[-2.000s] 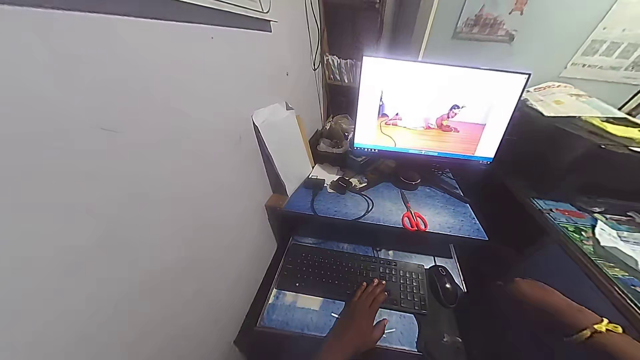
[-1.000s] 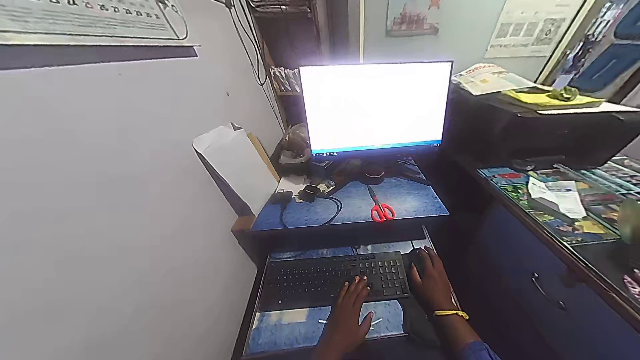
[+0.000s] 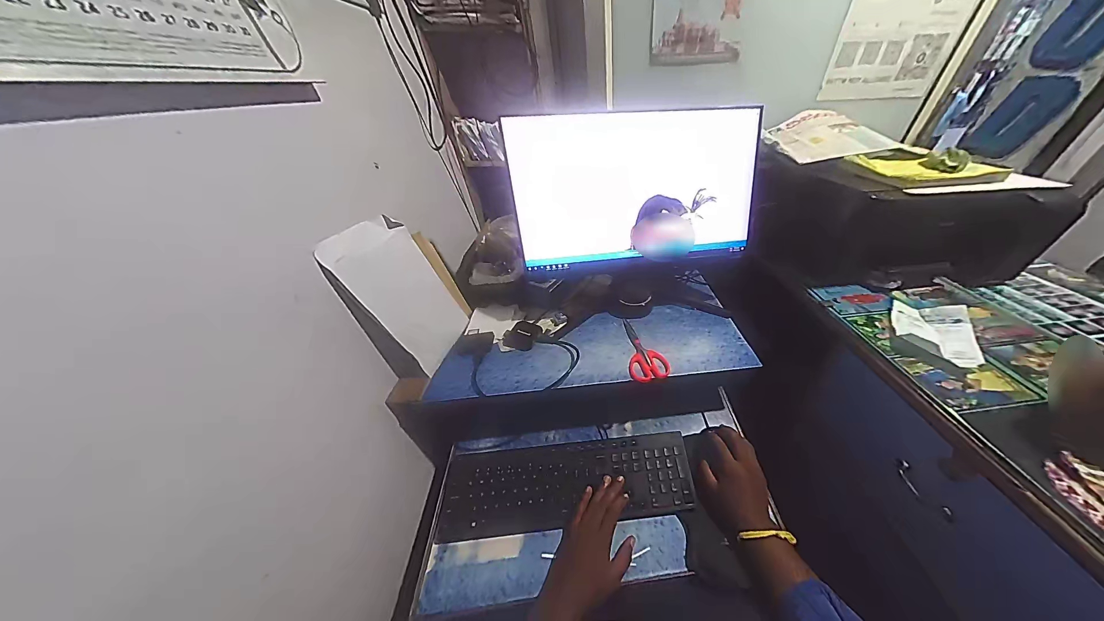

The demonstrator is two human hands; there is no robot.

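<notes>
My left hand rests at the front right part of a black keyboard, fingers apart, fingertips on the keys. My right hand, with a yellow band at the wrist, lies over a black computer mouse, which it mostly covers. Both keyboard and mouse are on a pull-out tray with a blue patterned top. Above it, on the desk shelf, lie red-handled scissors and a coiled black cable. Behind them a lit monitor shows a mostly white screen with a picture of a person.
A wall stands at the left, with a white paper folder leaning by the desk. On the right are a black printer with papers on top and a counter with pictures and a paper slip. Part of another person shows at the right edge.
My right hand was away from the mouse two seconds ago and moved left onto it. The screen went from a picture of a person to white, then to another picture. My left hand stays at the keyboard.
</notes>
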